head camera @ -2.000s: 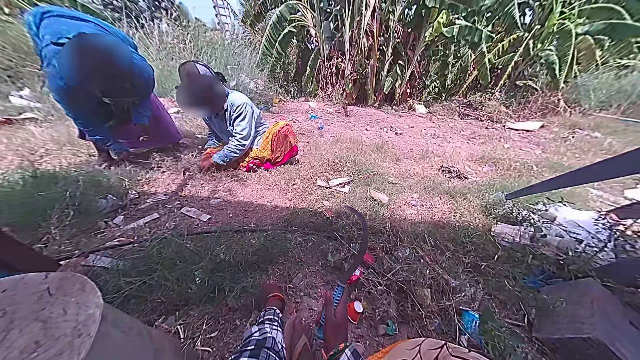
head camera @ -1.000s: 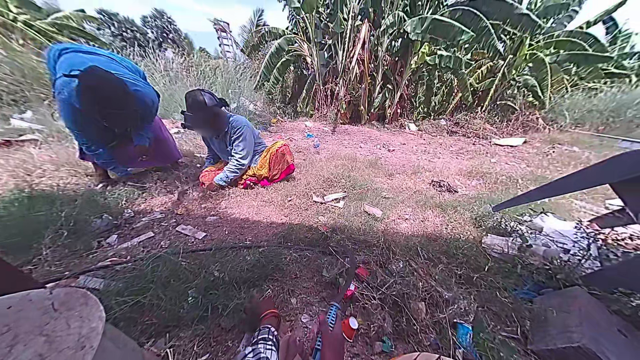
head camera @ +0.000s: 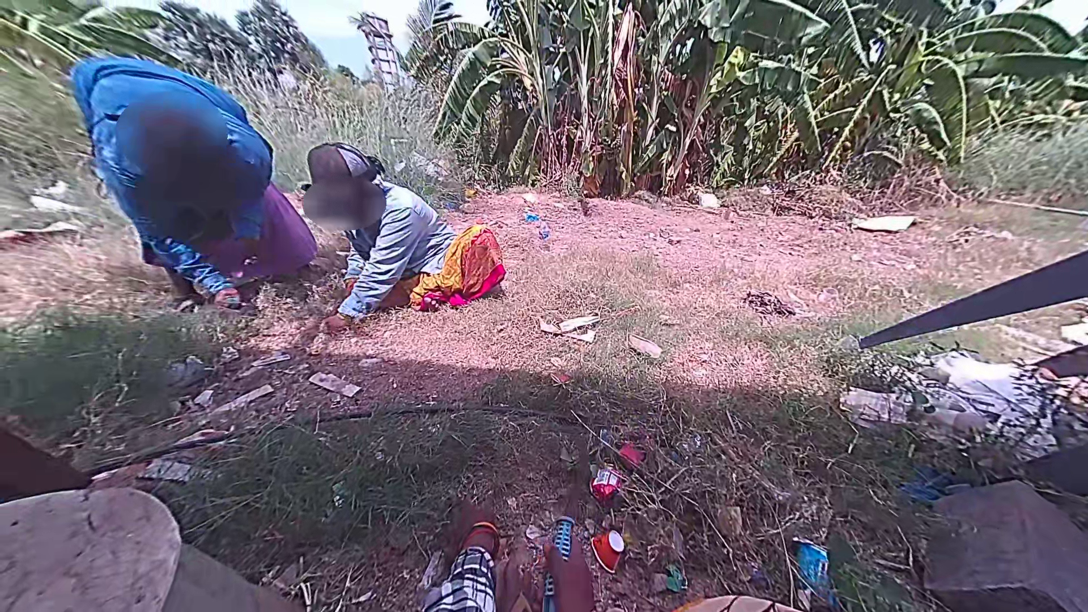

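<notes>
My right hand (head camera: pixel 571 568) is closed around the blue patterned handle of a sickle (head camera: pixel 563 537) at the bottom middle. The sickle's dark blade is hard to make out against the ground beyond the hand. My left hand (head camera: pixel 474 517), dark and blurred, is low over the ground to the left of the handle, with a bangle at the wrist and a checked sleeve behind it. Its fingers cannot be told apart. An orange-red paper cup (head camera: pixel 607 551) lies just right of my right hand, and a red and white wrapper (head camera: pixel 606 483) lies beyond it.
Two people, one in a blue shirt (head camera: pixel 161 127) and one in a light blue shirt (head camera: pixel 404 234), bend low at the left. A dark hose or cable (head camera: pixel 408 410) crosses the ground. A pale round-topped block (head camera: pixel 85 544) and a grey block (head camera: pixel 1007 544) flank the near corners.
The sickle's curved blade, plain beyond my right hand two seconds ago, now barely shows. My left hand has moved forward from its earlier place, and the view has tilted up somewhat.
</notes>
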